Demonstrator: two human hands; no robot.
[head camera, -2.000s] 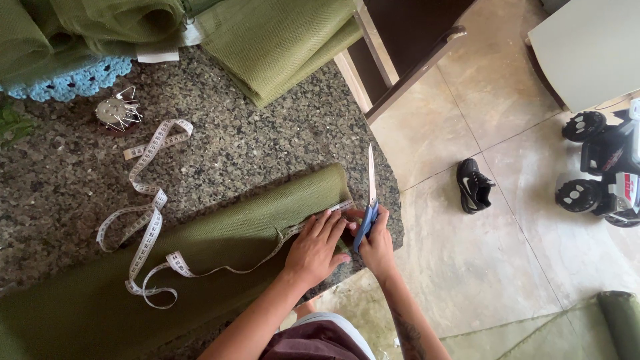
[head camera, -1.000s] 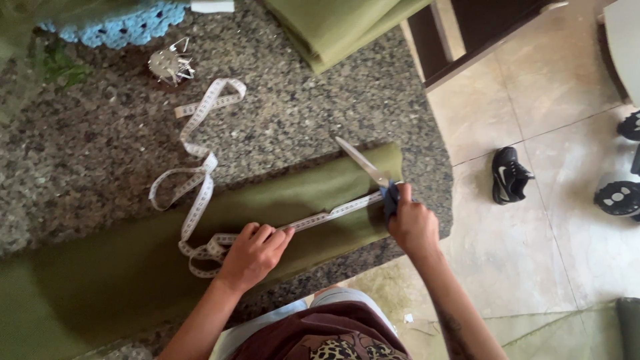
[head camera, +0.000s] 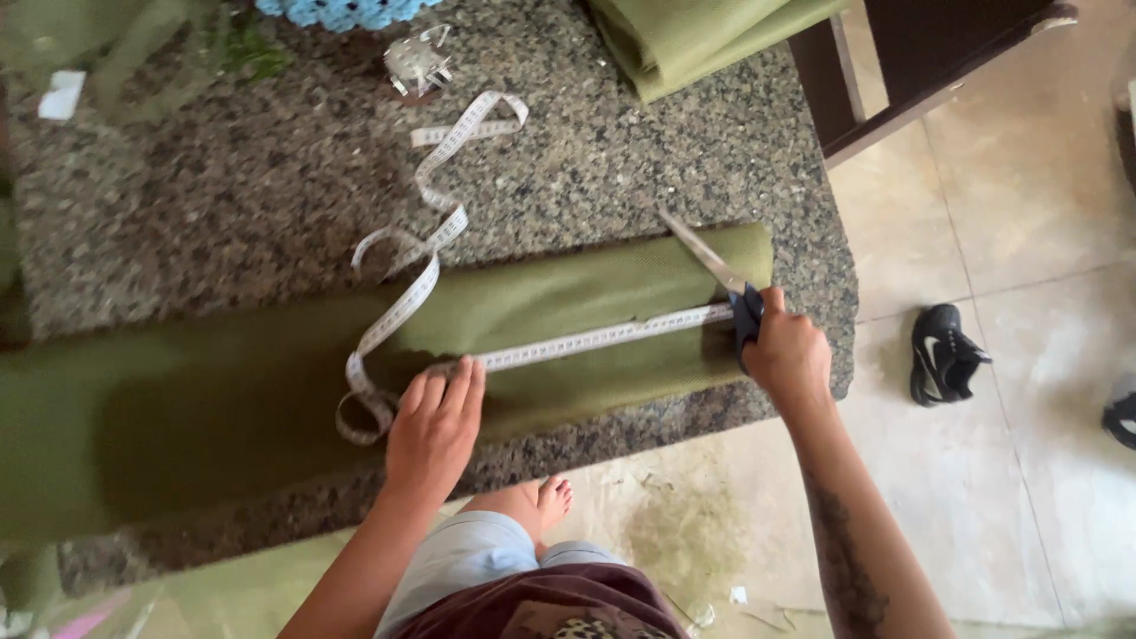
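A folded length of olive-green fabric (head camera: 568, 266) lies along the front of the granite tabletop (head camera: 266, 222). Across it runs a white tape measure (head camera: 595, 338), straight between my hands, its loose part curling away beyond my left hand. My left hand (head camera: 437, 426) lies flat, fingertips pressing the tape onto the fabric. My right hand (head camera: 790, 351) grips the dark blue handles of a pair of scissors (head camera: 706, 257) near the fabric's right end, by the tape. The scissor blades look closed together and point away to the upper left.
More folded green fabric (head camera: 701, 31) lies at the table's far right, beside a dark wooden chair (head camera: 941, 71). A small metallic wire ornament (head camera: 417, 64) and blue crochet (head camera: 346, 11) are at the back. A black shoe (head camera: 945, 355) stands on the tiled floor.
My left hand has moved left along the fabric, away from my right hand. The tape between them now shows as a long straight stretch. The scissors have swung from pointing away to upper left.
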